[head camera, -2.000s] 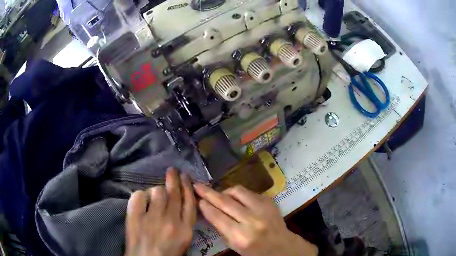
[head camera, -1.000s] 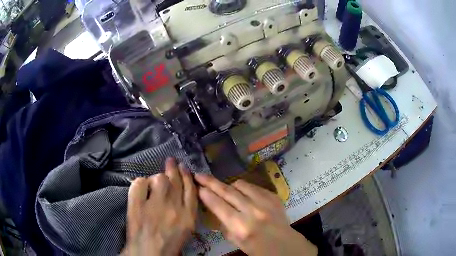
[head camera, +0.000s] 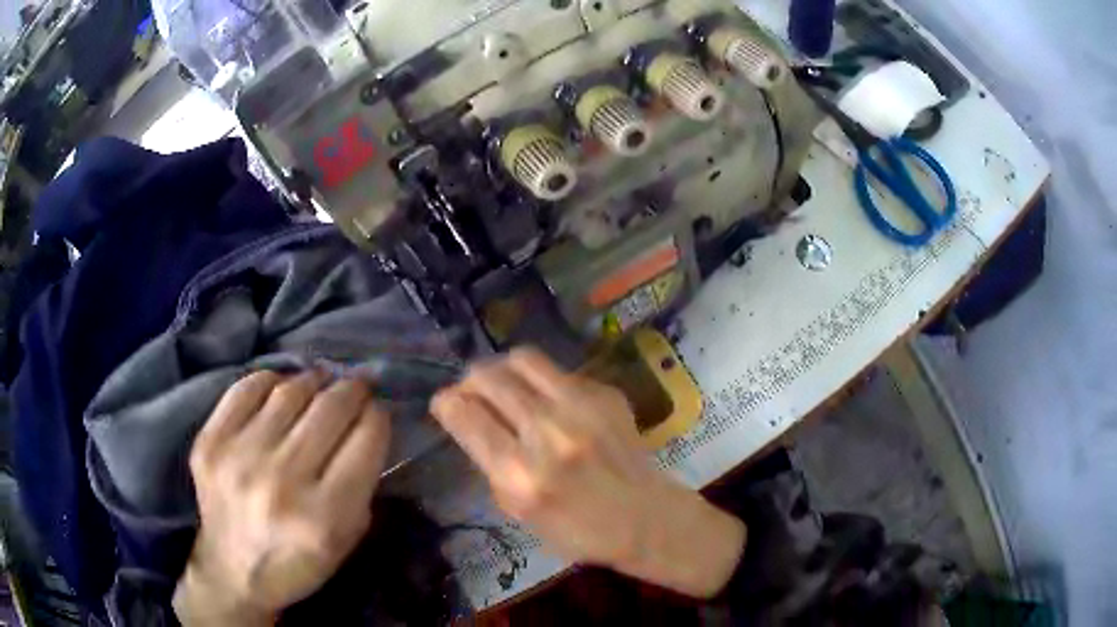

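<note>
The grey fabric piece (head camera: 159, 423) lies bunched on the machine table, joined to the navy garment (head camera: 135, 270) at the left. Its upper edge reaches the presser foot area (head camera: 429, 294) of the overlock machine (head camera: 588, 184). My left hand (head camera: 288, 472) has curled fingers gripping the near edge of the grey fabric. My right hand (head camera: 570, 459) is just right of it, below the presser foot, slightly blurred, fingers bent and bunched at the fabric's right end. The fingertips of both hands are partly hidden.
Blue-handled scissors (head camera: 904, 192) lie on the right of the white table (head camera: 784, 331), beside a white scrap (head camera: 884, 101). A dark thread cone (head camera: 811, 25) stands behind. A yellow-framed opening (head camera: 686, 398) is at the machine's front corner. The table's curved edge runs along the lower right.
My left hand has moved left and down, away from my right hand, and its fingers have curled. My right hand's fingers have bunched. The camera view has shifted slightly.
</note>
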